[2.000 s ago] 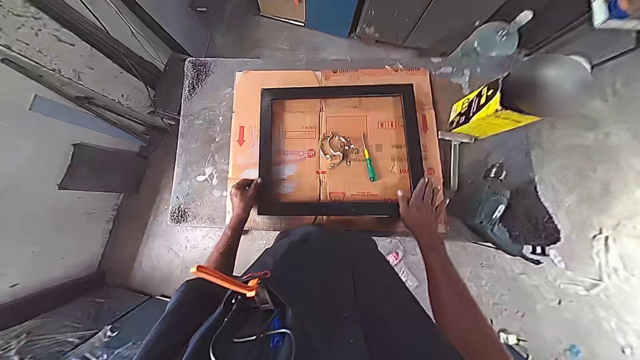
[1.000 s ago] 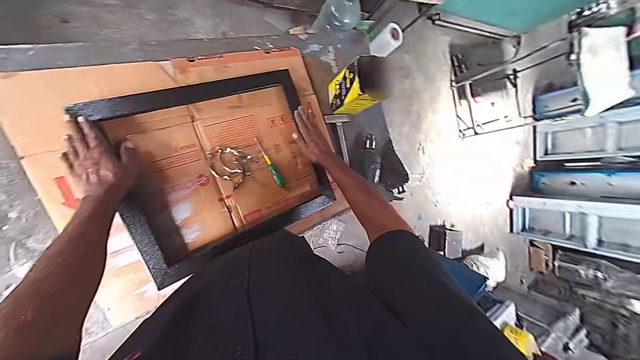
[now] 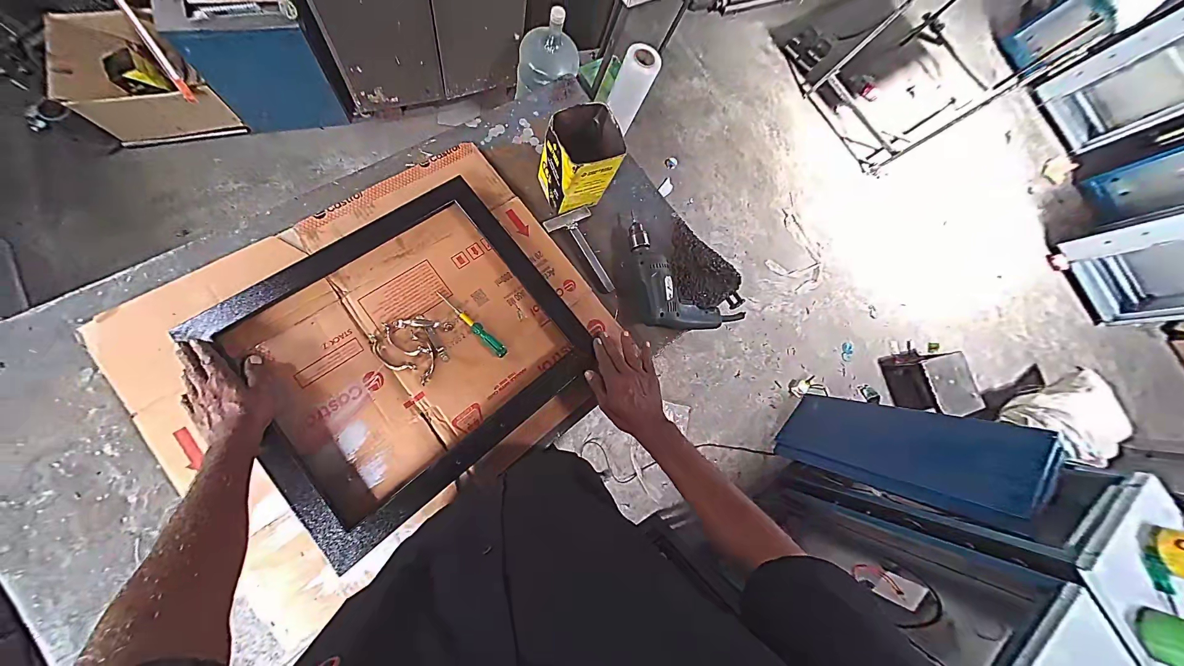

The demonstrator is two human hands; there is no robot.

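Note:
A black rectangular frame lies tilted on a flattened cardboard box on the worktable. My left hand rests on the frame's left side, near its upper left corner, thumb apart from the fingers. At the frame's lower right corner, my right hand touches the outer edge with its fingers. Within the frame's opening lie several shiny metal pieces, possibly brackets or hinges. Just right of them is a screwdriver with a green and yellow handle. Whether either hand grips the frame firmly is unclear.
Right of the frame are a hammer, a corded power drill and a yellow and black open box. Behind stand a clear plastic bottle and a white roll. A blue metal box is at lower right.
The view has swung strongly. My left hand has moved from the frame's near left corner up its left side. My right hand has shifted along the right side, now at its near corner.

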